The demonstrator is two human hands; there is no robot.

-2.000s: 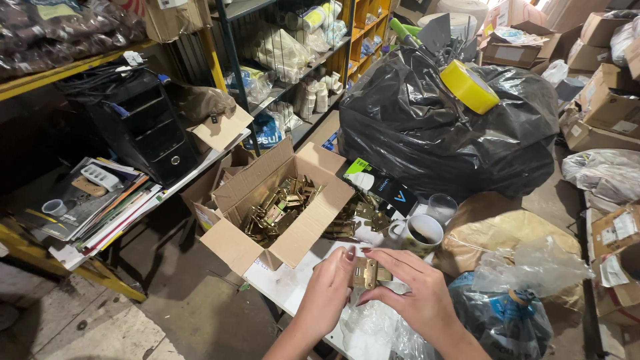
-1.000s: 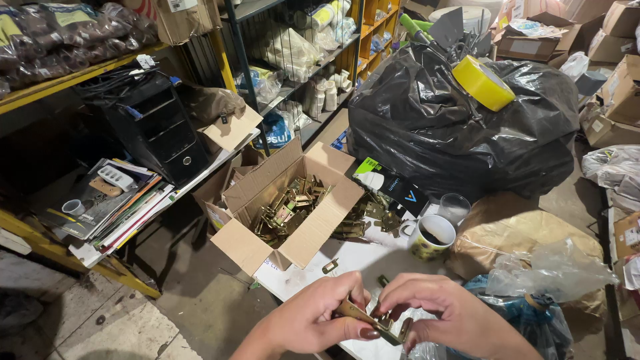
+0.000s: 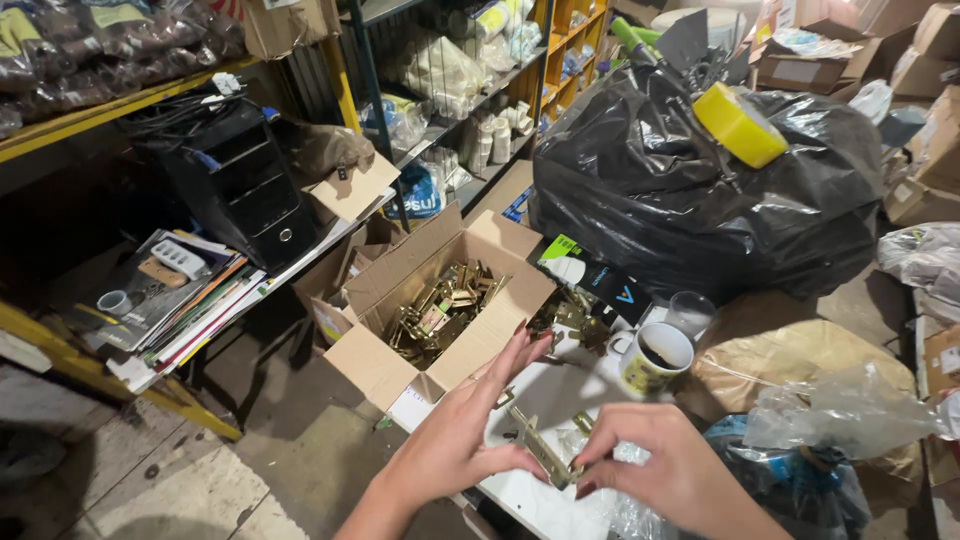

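My right hand (image 3: 645, 457) pinches the lower end of a brass-coloured metal latch plate (image 3: 541, 450) between thumb and fingertips. My left hand (image 3: 472, 420) is spread, its thumb against the plate's left side and its fingers raised toward the carton. Small brass-coloured metal pieces lie on the white tabletop (image 3: 525, 499) beyond the plate, one by my left fingers and another metal piece (image 3: 583, 422) by my right. An open cardboard box (image 3: 487, 341) behind my left hand holds many similar metal fittings (image 3: 442, 311). More fittings (image 3: 574, 315) are heaped beside the box.
A mug with dark liquid (image 3: 652, 360) and a clear plastic cup (image 3: 690, 311) stand behind my right hand. A large black plastic bag (image 3: 697, 202) carries yellow tape (image 3: 739, 124). Brown paper (image 3: 802, 360) and plastic bags (image 3: 795, 480) lie at the right. Shelving stands at the left.
My left hand has spread its fingers and moved up toward the box from its closed grip on the metal part. The right hand still holds a metal piece.
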